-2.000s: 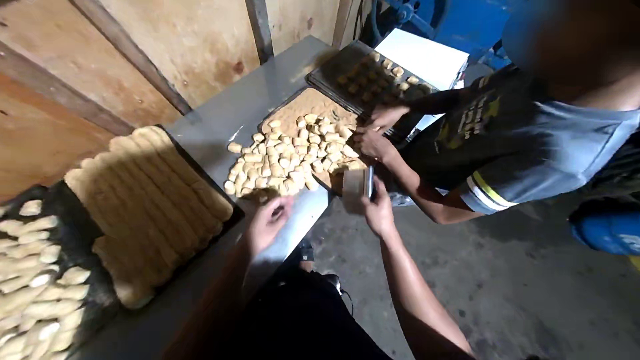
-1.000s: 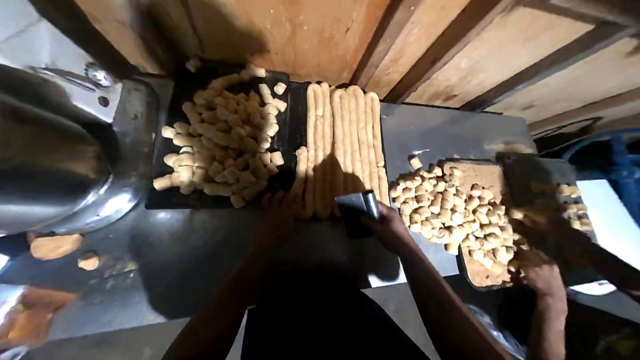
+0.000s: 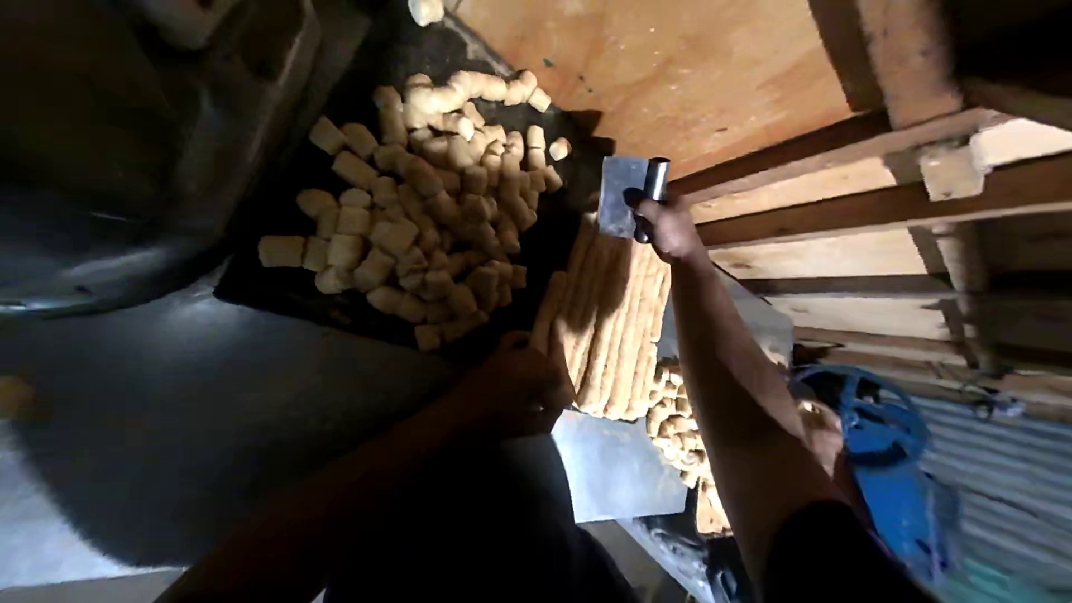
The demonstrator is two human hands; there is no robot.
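My right hand [image 3: 670, 226] grips the tubular handle of a metal dough scraper [image 3: 621, 197], its flat blade upright above the far end of the long dough ropes [image 3: 615, 327]. The ropes lie side by side. My left hand [image 3: 532, 381], in shadow, is at the near end of the leftmost rope, fingers curled; whether it grips the rope cannot be told. Left of the ropes, many short cut dough pieces [image 3: 435, 209] are heaped on a black tray [image 3: 276, 293]. More cut pieces [image 3: 674, 419] lie beyond the ropes, partly behind my right forearm.
A large dark metal vessel or basin [image 3: 126, 167] stands at the upper left of the grey work table [image 3: 335, 377]. A plywood wall [image 3: 703, 75] with wooden beams runs along the far side. A blue machine with a wheel [image 3: 883, 419] is at the right, near part of another person [image 3: 821, 427].
My right hand has carried the scraper from the near end of the ropes to above their far end. My left hand stays near the ropes' near end. The view has turned and moved closer.
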